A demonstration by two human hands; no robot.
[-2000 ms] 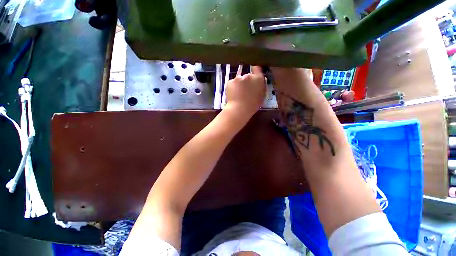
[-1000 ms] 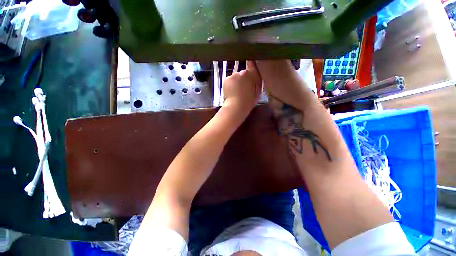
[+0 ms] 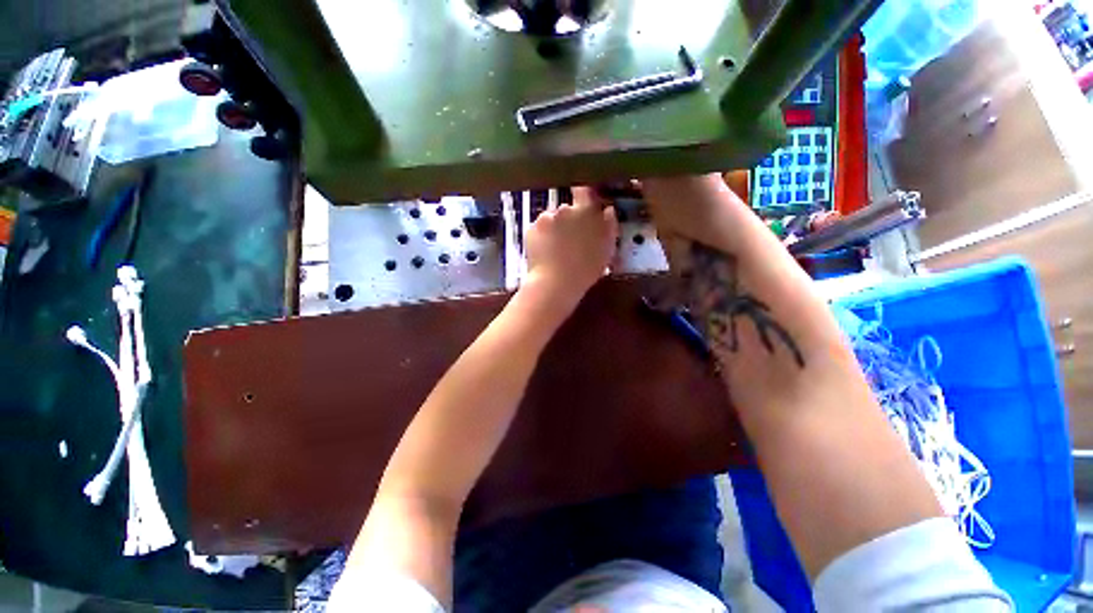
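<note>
My left hand (image 3: 572,246) is at the front of the mould under the green press, fingers curled, beside white cables (image 3: 515,235) that lie across the dark mould. Its fingertips are hidden. My right hand (image 3: 683,192) is mostly hidden under the green plate's edge, with only the wrist side showing. What either hand holds cannot be seen. Side cutters (image 3: 686,321) with dark blue handles lie on the reddish-brown board (image 3: 336,419), partly behind my right forearm.
A silver bar (image 3: 611,98) lies on the green plate overhead. A perforated plate (image 3: 396,273) is behind the board. A blue crate (image 3: 1019,395) of white cables is at right, near a keypad (image 3: 793,168). White cable assemblies (image 3: 134,419) lie on the green table at left.
The view has shifted, so the press, board and table sit lower and more of the green plate's top shows. Both hands stay at the mould. The cutters show again beside my right forearm.
</note>
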